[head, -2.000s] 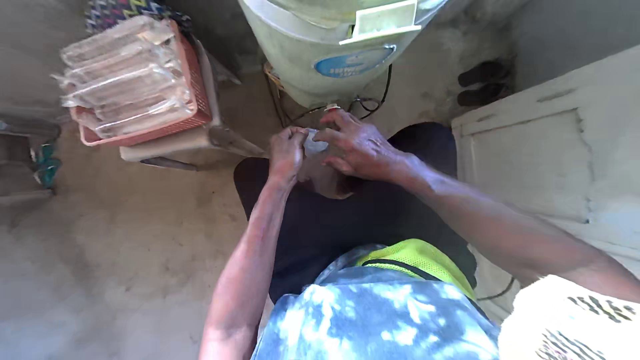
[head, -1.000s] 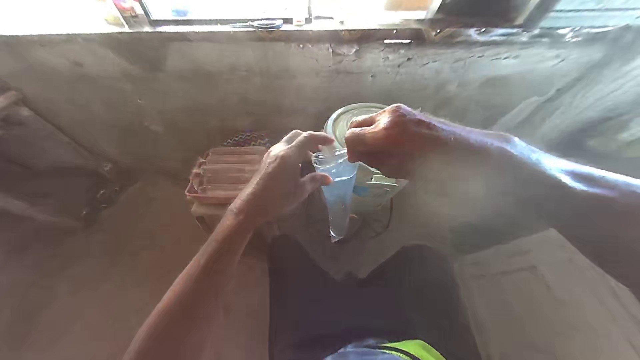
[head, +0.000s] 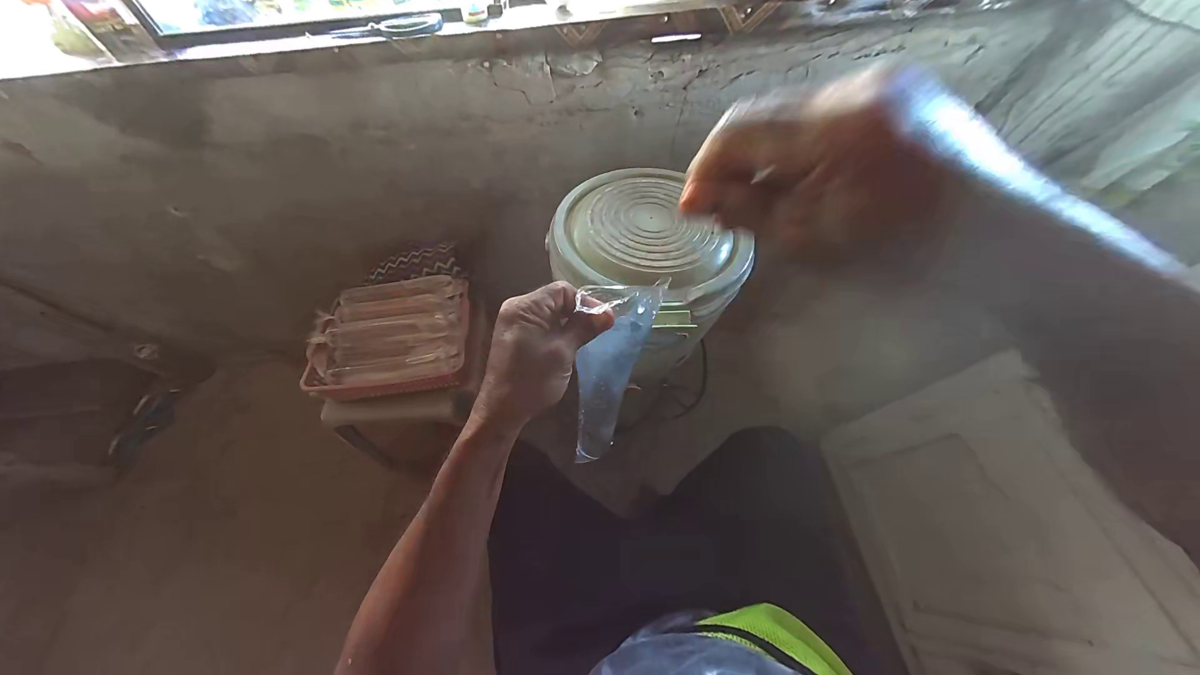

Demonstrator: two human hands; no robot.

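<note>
My left hand point(head: 539, 352) pinches the top edge of a clear plastic bag point(head: 609, 375), which hangs down narrow with pale contents. Behind the bag stands a round cooler point(head: 656, 225) with a ridged lid and a green tap part point(head: 673, 319) at its front. Up and to the right is my right hand point(head: 806, 173), blurred and away from the bag, its fingers curled; whether it holds anything cannot be made out.
Several filled clear bags lie in a pink basket point(head: 384, 386) on a plastic stool point(head: 398, 409) at the left. A cream panelled board point(head: 975, 506) lies at the right. A rough wall with a window ledge point(head: 525, 28) rises behind the cooler.
My right hand has come off the bag's mouth and moved up and right. The bag stays in my left hand. The view has tilted up a lot since the earliest frame.
</note>
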